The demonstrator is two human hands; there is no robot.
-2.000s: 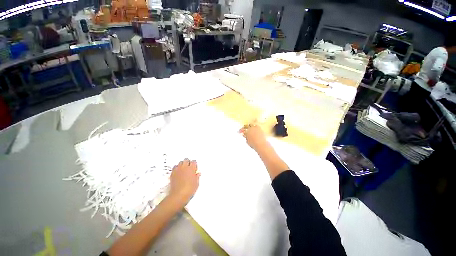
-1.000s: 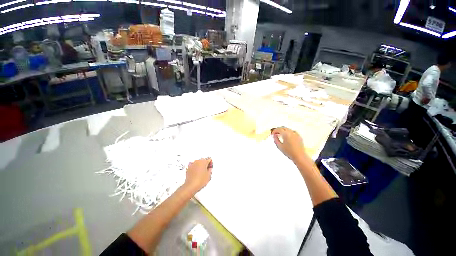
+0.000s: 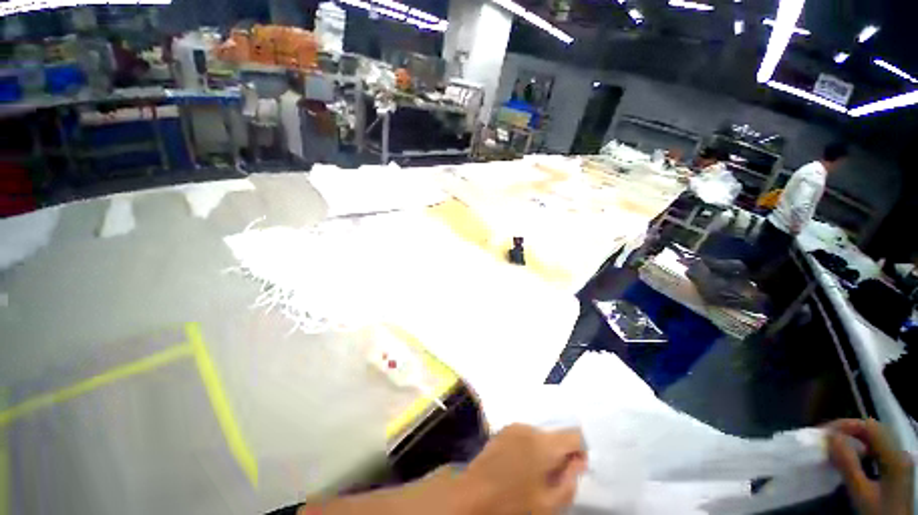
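My left hand (image 3: 539,465) is closed on the near-left edge of a thin white cut panel (image 3: 669,448) at the bottom right. My right hand (image 3: 868,458) pinches the same panel's right end, at the lower right. The panel hangs between the two hands, beyond the table's near corner. The glue bottle (image 3: 391,364), with red marks on its label, lies on the table by the yellow tape (image 3: 223,407). The white strands (image 3: 287,287) lie in a heap beside the stacked white panels (image 3: 483,302).
A small black object (image 3: 516,250) sits on the brown board (image 3: 473,229). Grey-beige covering (image 3: 121,292) lies at left. Stacked sheets (image 3: 695,287) and a dark floor are at right. A person in a white top (image 3: 802,198) stands further back.
Both hands have left the white stack and moved down and right, and now hold a panel. The view has turned right, and the black object is uncovered.
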